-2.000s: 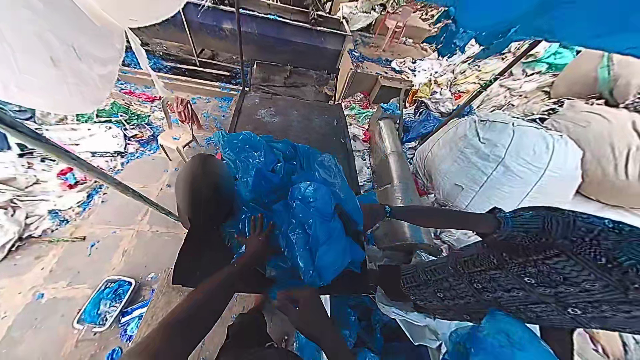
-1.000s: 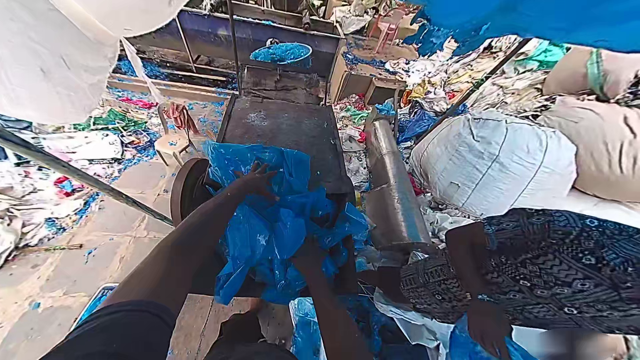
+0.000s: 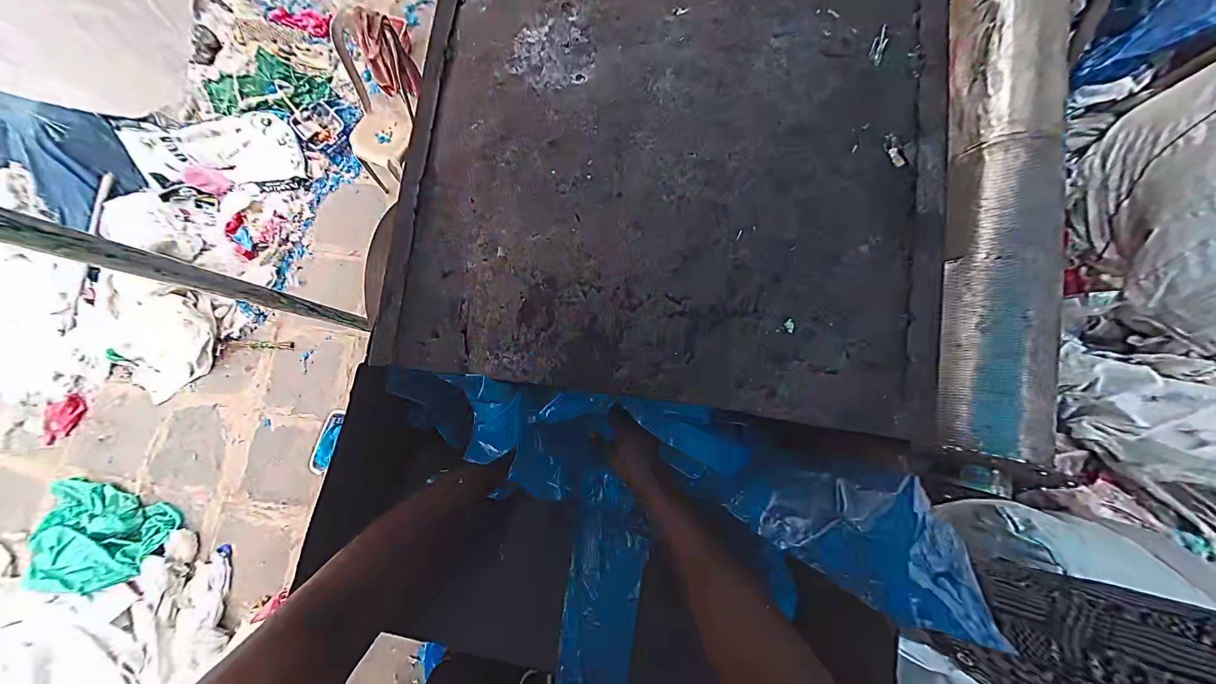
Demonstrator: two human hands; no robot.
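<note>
Blue plastic sheeting (image 3: 860, 532) lies crumpled in the dark mouth below a metal machine's broad top plate (image 3: 665, 218), and one strip hangs down toward the bottom edge. Both my forearms reach into that opening. My left hand (image 3: 489, 465) is among the blue plastic on the left, its fingers hidden in shadow and film. My right hand (image 3: 622, 437) touches the plastic near the middle, just under the plate's lower edge; its fingers are too dark to make out.
A ribbed metal cylinder (image 3: 1002, 237) runs along the plate's right side. At left are a slanting pole (image 3: 180, 271), a plastic chair (image 3: 380, 138), a green cloth or bag (image 3: 100, 537) and heaped scrap plastic. Part of a co-worker's patterned clothing (image 3: 1073, 617) shows at lower right.
The blue plastic, bulky in front of the plate earlier, is now mostly down in the opening. Both hands have moved down into it with the plastic. The view has shifted closer to the machine.
</note>
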